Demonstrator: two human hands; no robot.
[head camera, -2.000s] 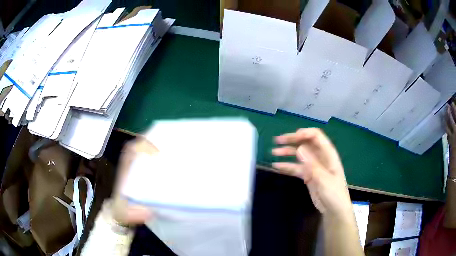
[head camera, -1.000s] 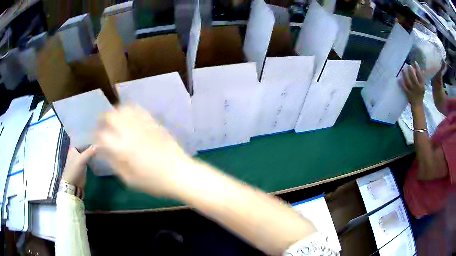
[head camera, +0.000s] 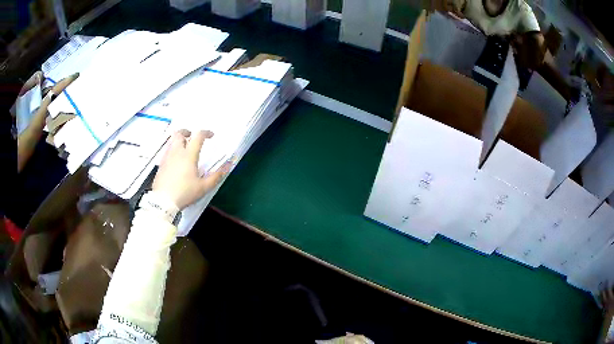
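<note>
A stack of flat white carton blanks (head camera: 222, 101) with blue stripes lies fanned at the left of the bench. My left hand (head camera: 182, 171) is on the near right part of the stack, fingers spread, with no blank lifted. My right hand (head camera: 345, 338) is only a small piece at the bottom edge, cut off by the picture; its fingers cannot be made out. A row of erected white cartons (head camera: 424, 178) with open tops and brown insides stands at the right.
The green bench (head camera: 289, 181) has a pale dividing strip (head camera: 343, 111). More white cartons (head camera: 363, 23) stand beyond it. Another person's hand (head camera: 60, 87) is at the far left blanks. A person (head camera: 505, 17) is at the top right. A brown bin (head camera: 91, 262) is at lower left.
The view has swung left towards the stack. Both hands have left the carton at the near end of the row. My left hand is now on the stack, and my right hand has dropped to the bottom edge.
</note>
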